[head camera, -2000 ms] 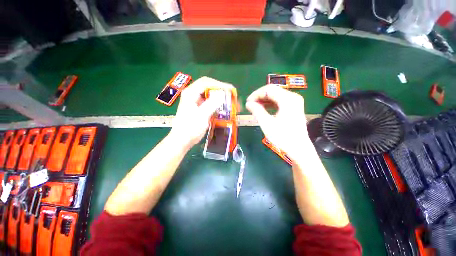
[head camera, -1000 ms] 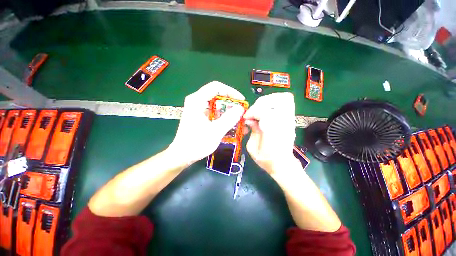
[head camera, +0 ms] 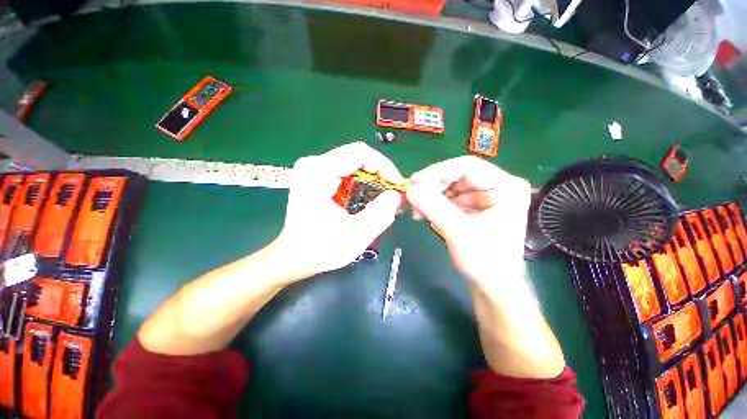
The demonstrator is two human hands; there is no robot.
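My left hand (head camera: 328, 209) is closed around an orange phone housing with a board (head camera: 360, 194) and holds it above the bench. Much of the housing is hidden by the fingers. My right hand (head camera: 479, 209) meets its upper right side, thumb and fingertips pinched together at the edge; whether a small part is between them I cannot tell. The tweezers (head camera: 392, 282) lie on the green bench below the hands. A small ring-like item (head camera: 368, 256) lies beside them. A bit of another orange piece shows under my right hand.
Phones lie on the green belt (head camera: 270, 106) beyond the pale metal strip (head camera: 221, 173), with a small round part (head camera: 388, 137) and a white scrap (head camera: 615, 130). A black fan (head camera: 602, 214) stands right. Trays of orange shells flank the bench, left (head camera: 123, 237) and right (head camera: 602, 327).
The phones on the belt have shifted left in view. The held housing has been turned, and its dark screen no longer shows below my left hand. My right hand has moved slightly right.
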